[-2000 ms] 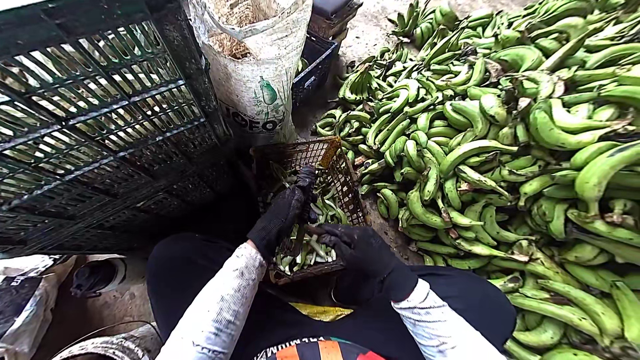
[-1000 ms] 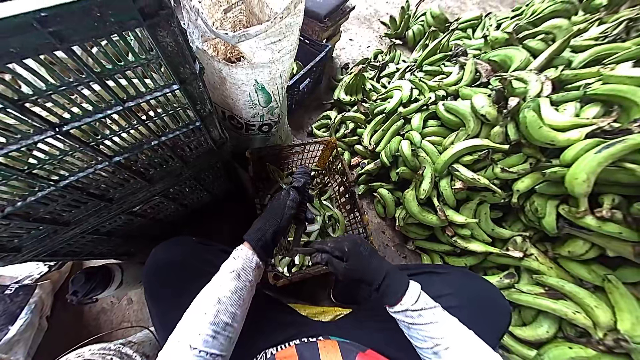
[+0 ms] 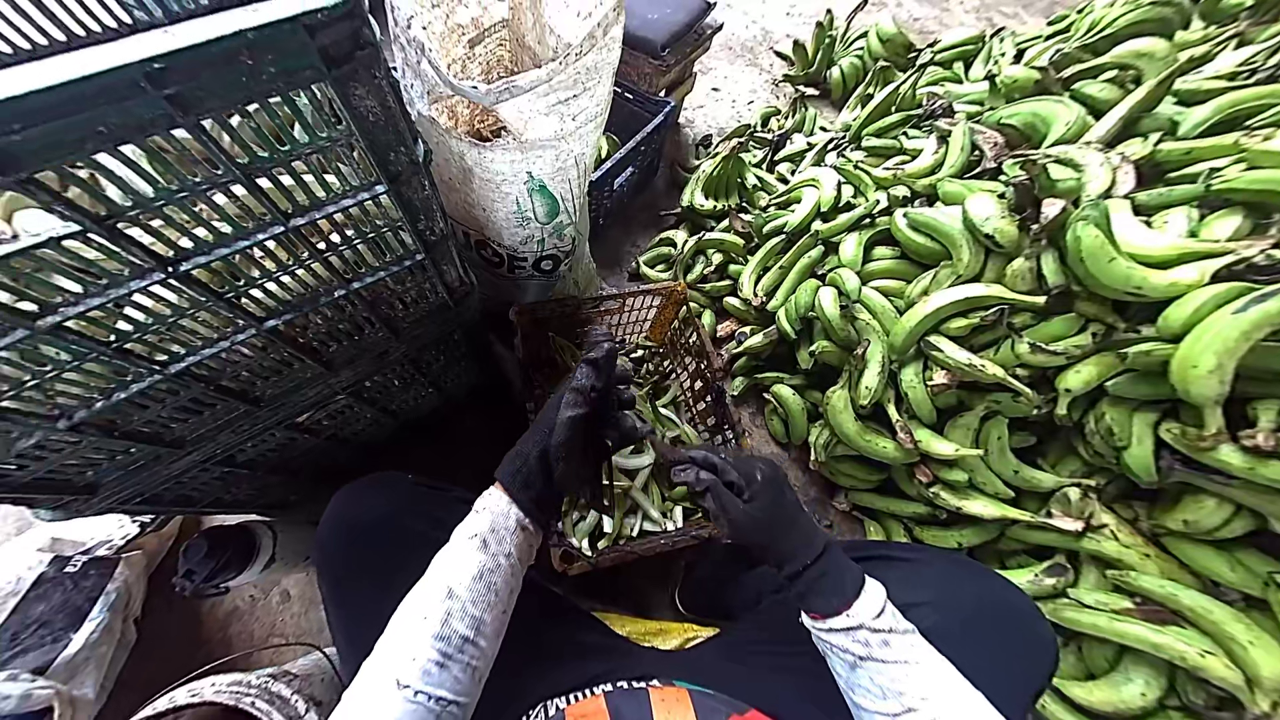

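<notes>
My left hand [image 3: 575,430], in a black glove, is raised over a small brown plastic crate [image 3: 630,550] between my legs, its fingers partly curled; whether it holds anything is unclear. To its right my right hand [image 3: 745,500], also gloved in black, has its fingers bent around what looks like a thin dark tool, blurred, pointing toward the left hand. Green and pale peel strips [image 3: 640,490] lie in the crate under both hands. A large heap of green plantains [image 3: 950,310] spreads over the floor on the right.
Large dark green slatted crates [image 3: 210,240] stand at the left, with pale pieces inside. Behind the small crate are a white woven sack [image 3: 520,170] and a dark blue crate [image 3: 635,140]. A bucket [image 3: 250,690] and a dark cup-like container [image 3: 222,557] stand at lower left.
My left hand has turned and its fingers have lifted upward over the crate. My right hand stays close to the crate's right side, its fingers slightly shifted.
</notes>
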